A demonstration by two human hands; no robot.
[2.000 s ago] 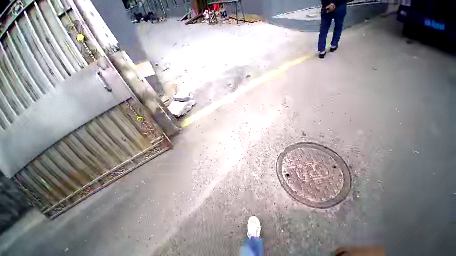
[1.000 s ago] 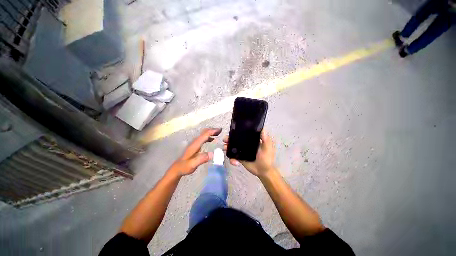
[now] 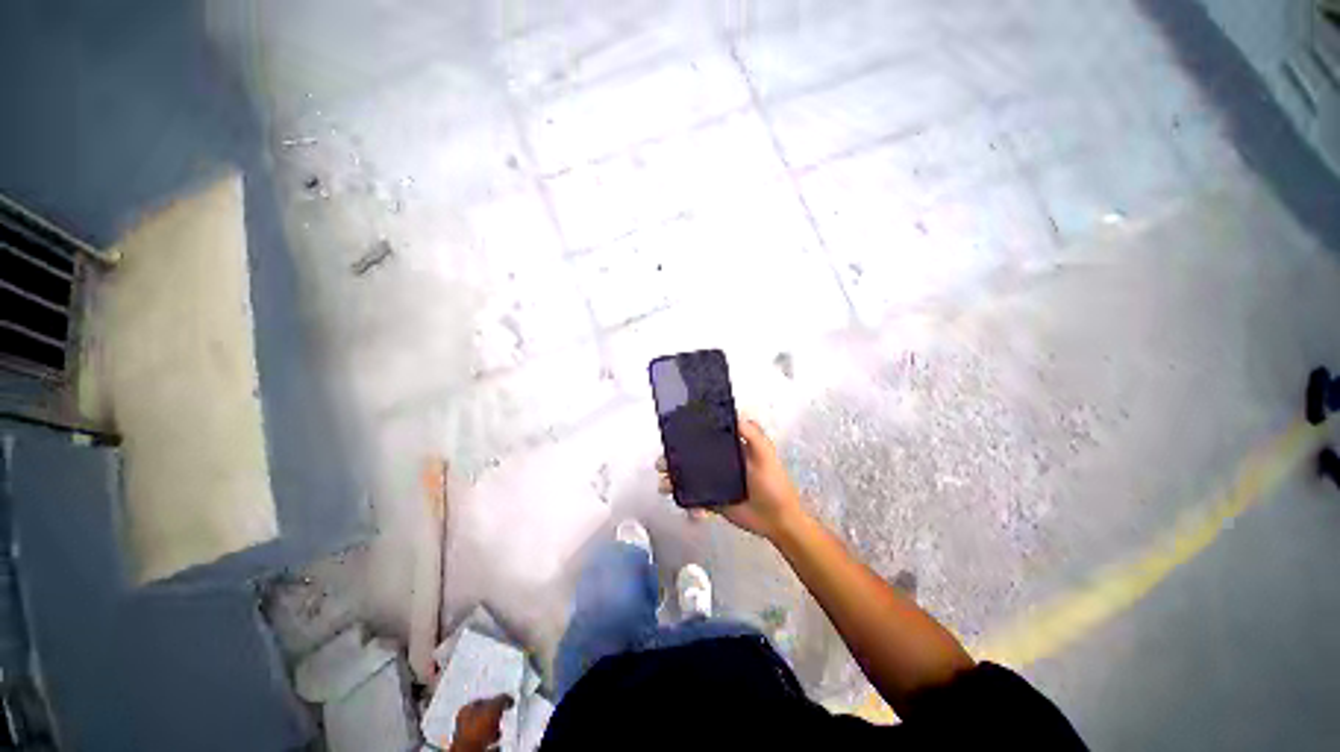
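A smartphone (image 3: 700, 429), a flat black slab with a dark screen, is near the middle of the view. My right hand (image 3: 757, 482) is closed around its lower part, with the thumb side on the right edge and fingertips showing at the left edge. My left hand (image 3: 482, 723) is low at the bottom edge, partly cut off, in front of the broken slabs (image 3: 475, 674). Its fingers are too unclear to read, and no held object can be made out.
A grey wall with a pale ledge (image 3: 199, 389) and dark bars stands at the left. A wooden strip (image 3: 431, 566) lies by the slabs. A yellow line (image 3: 1132, 588) crosses the ground at lower right. Part of a person's dark shoe (image 3: 1323, 397) shows at the right edge.
My left hand has dropped from beside the phone to the bottom edge. The phone stays in my right hand. The view has moved past the yellow line, and the gate is out of view.
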